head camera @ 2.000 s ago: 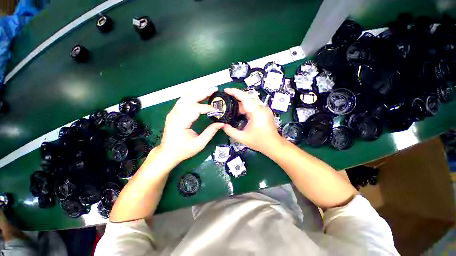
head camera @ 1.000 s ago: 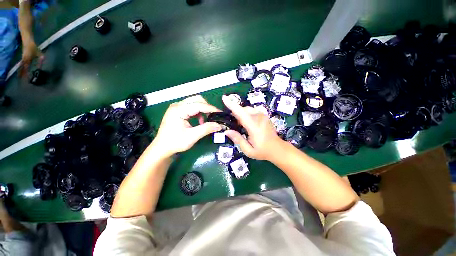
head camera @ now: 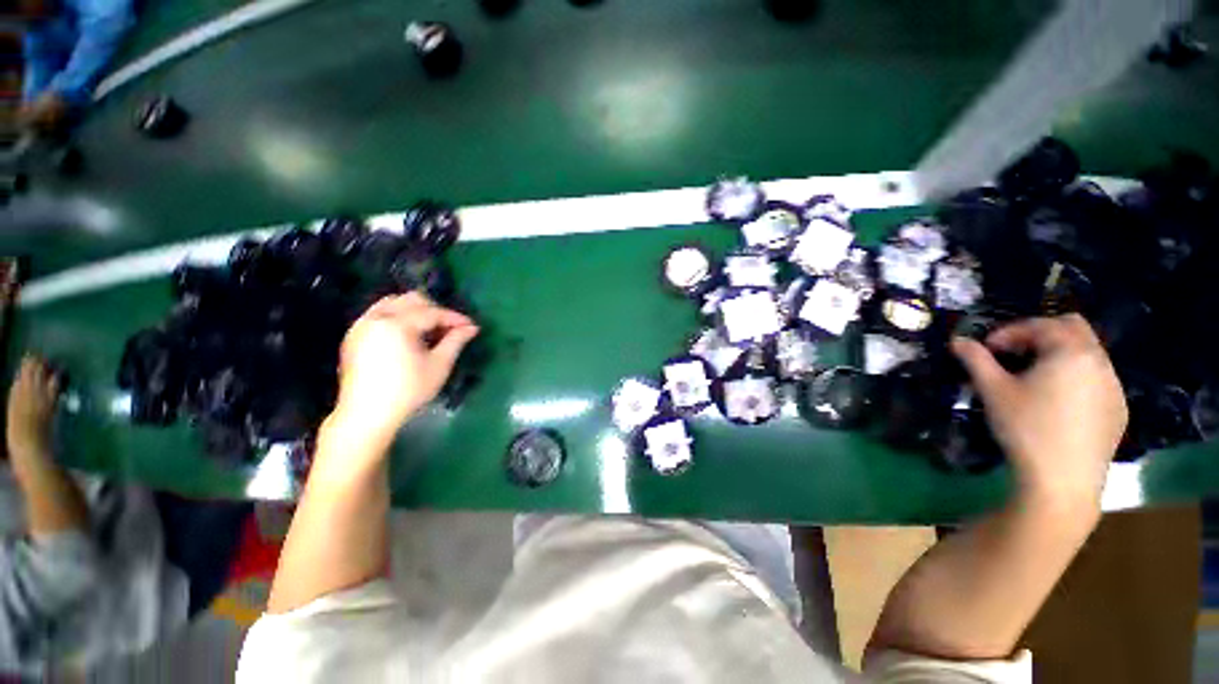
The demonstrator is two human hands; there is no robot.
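My left hand (head camera: 392,358) is at the right edge of the left pile of black covers (head camera: 241,341), thumb and fingertips close together; whether a small part is between them cannot be told. My right hand (head camera: 1056,408) reaches over the right pile of black housings (head camera: 1043,221), thumb and fingers curved around a dark part; a firm grip cannot be made out. White-faced inserts (head camera: 751,318) lie in a cluster between the hands, left of my right hand. A single black cover (head camera: 536,457) lies near the bench's front edge.
A white divider strip (head camera: 575,214) crosses behind the parts. Black units (head camera: 435,51) stand on the green belt (head camera: 695,100) beyond it. A grey slanted post (head camera: 1036,87) is at upper right. Another person's hand (head camera: 34,401) is at left; a blue sleeve (head camera: 96,40) is at upper left. A brown box (head camera: 1136,575) is below.
My hands have separated from around a black unit in the middle: left went to the left pile, right to the right pile. That unit is no longer seen between them. The view has shifted.
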